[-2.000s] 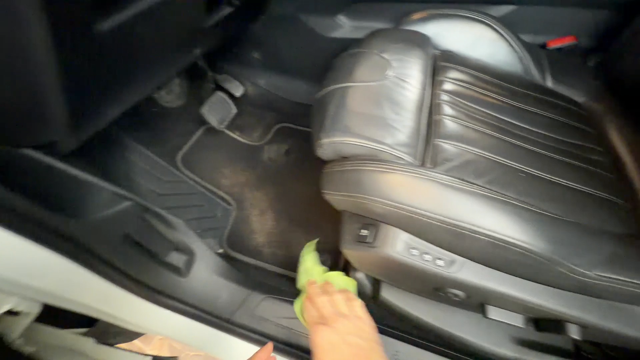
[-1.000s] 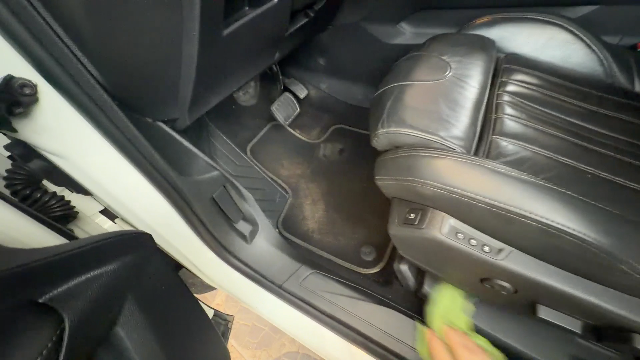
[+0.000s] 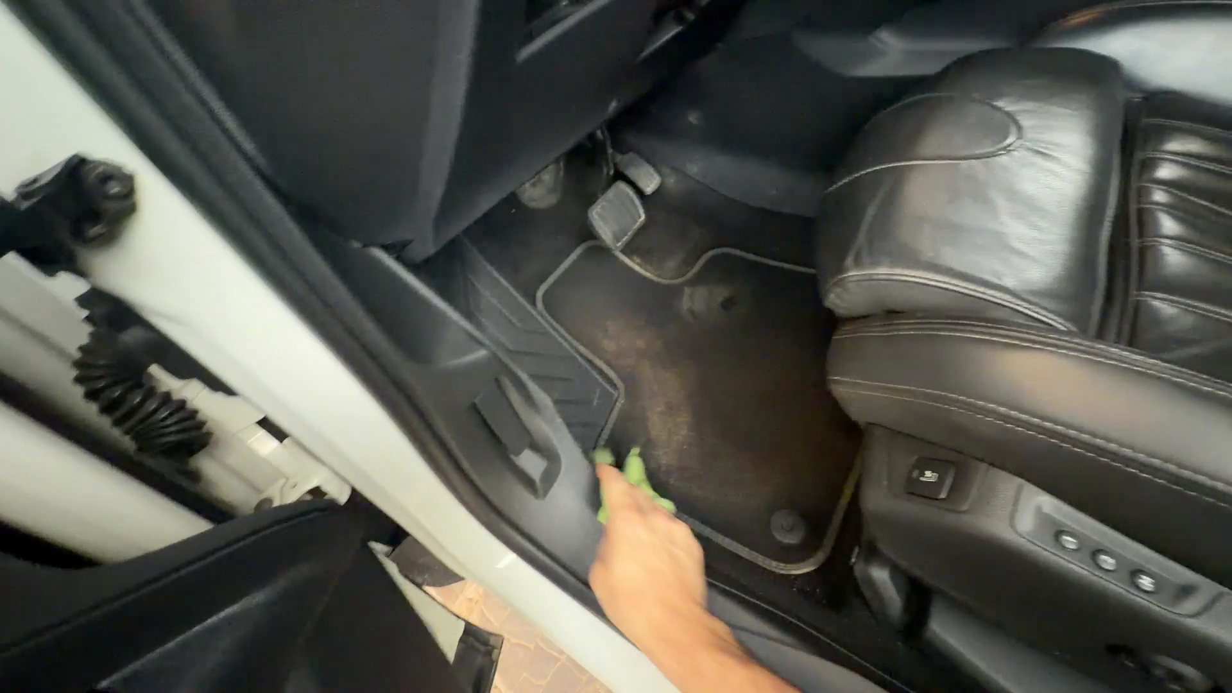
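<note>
My right hand (image 3: 650,558) reaches in from the bottom edge, its fingers closed around a bright green cloth (image 3: 638,474). Hand and cloth are at the plastic door sill trim (image 3: 563,481), beside the near left corner of the dark floor mat (image 3: 741,385). Most of the cloth is hidden by the fingers. The mat has pale brown, dusty-looking patches and a light edge binding. My left hand is out of view.
The black leather seat (image 3: 972,212) with its side control panel (image 3: 1097,553) stands at right. Pedals (image 3: 617,214) lie beyond the mat. At left are the white door frame (image 3: 318,385), a door hinge (image 3: 91,197), a ribbed rubber cable boot (image 3: 140,395) and the black door panel (image 3: 241,597).
My right hand, with the green cloth, has moved from below the seat's side panel to the sill trim by the mat's corner. The view has shifted.
</note>
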